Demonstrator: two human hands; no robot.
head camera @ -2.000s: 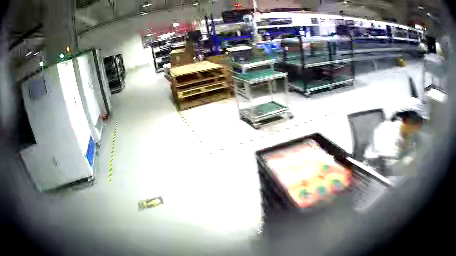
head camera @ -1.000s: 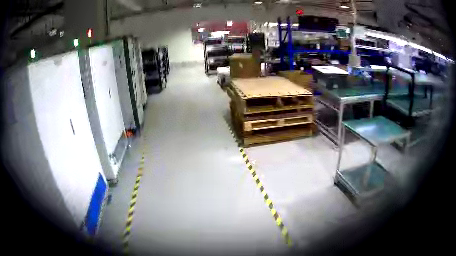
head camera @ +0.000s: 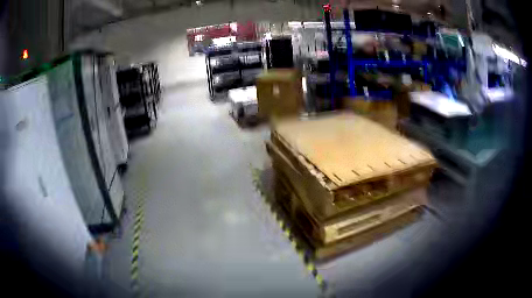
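Note:
Neither of my hands is in the picture. A stack of wooden pallets with a flat light-brown top stands nearest in front of me, right of the aisle. A brown cardboard box stands behind its far left corner. The picture is blurred and dark at its rim.
Yellow-black tape runs along the aisle's left side, and another strip passes beside the pallets. Tall cabinets line the left. Black racks stand beyond them. Blue shelving stands behind the pallets, and a cart at the right.
The view has moved forward along the aisle. The pallet stack looks larger and nearer, the green-shelved cart has slid to the right rim, and the cabinets have shifted left.

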